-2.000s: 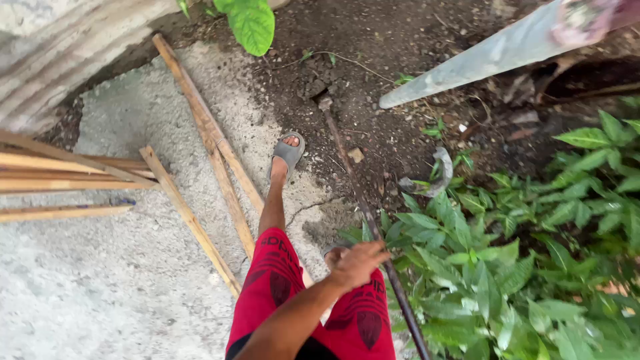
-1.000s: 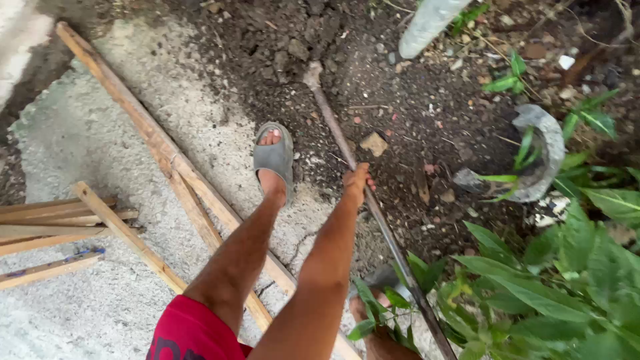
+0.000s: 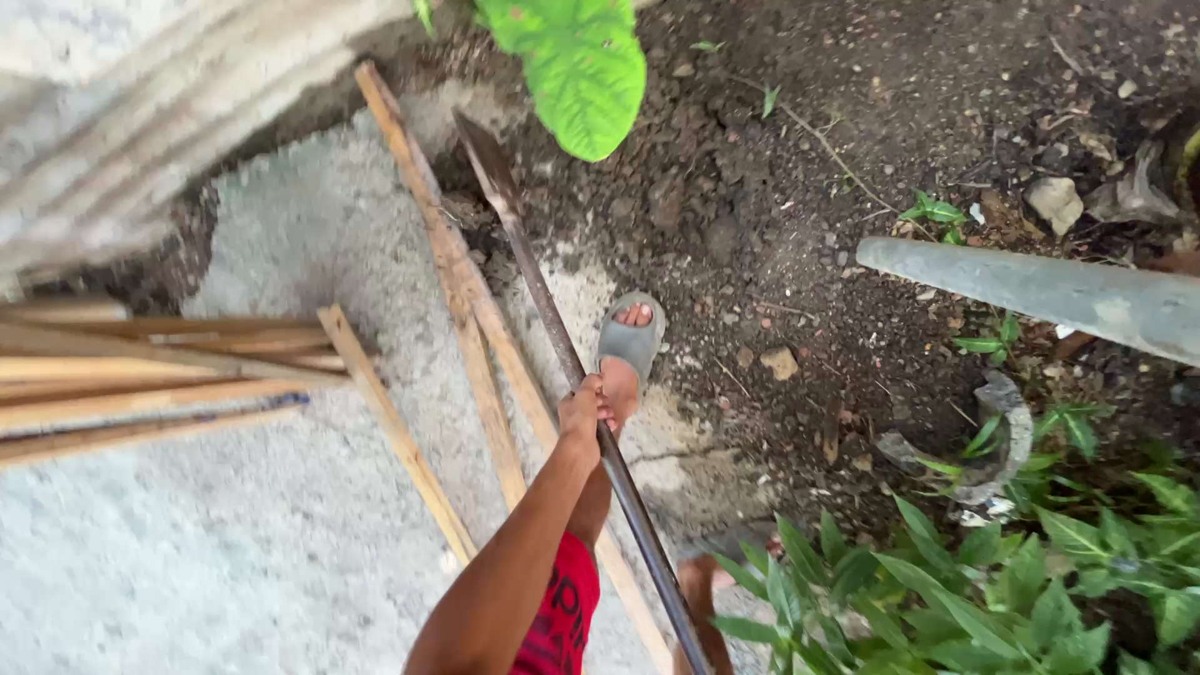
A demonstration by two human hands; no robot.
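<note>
My left hand (image 3: 587, 409) is closed around the shaft of a long metal digging bar (image 3: 539, 286). The bar slants from the lower middle of the view to the upper left. Its flat, pointed blade (image 3: 489, 167) is over the border of soil and concrete, beside a long wooden strip (image 3: 424, 192); whether it touches the ground I cannot tell. Loose dark soil (image 3: 666, 202) lies right of the blade. The bar's other end runs out at the bottom edge. My right hand is not in view. A foot in a grey sandal (image 3: 633, 328) stands just right of the shaft.
Several wooden strips (image 3: 169, 361) lie on the concrete (image 3: 225, 534) at left. Corrugated sheeting (image 3: 178, 141) borders the upper left, and a green leaf (image 3: 586, 75) overhangs the soil. At right are a grey pole (image 3: 1031, 291), a curved broken piece (image 3: 1012, 436) and leafy plants (image 3: 956, 591).
The bar's blade has shifted left from the soil to beside the long wooden strip. My left hand still grips the shaft. The view has moved toward the sheeting.
</note>
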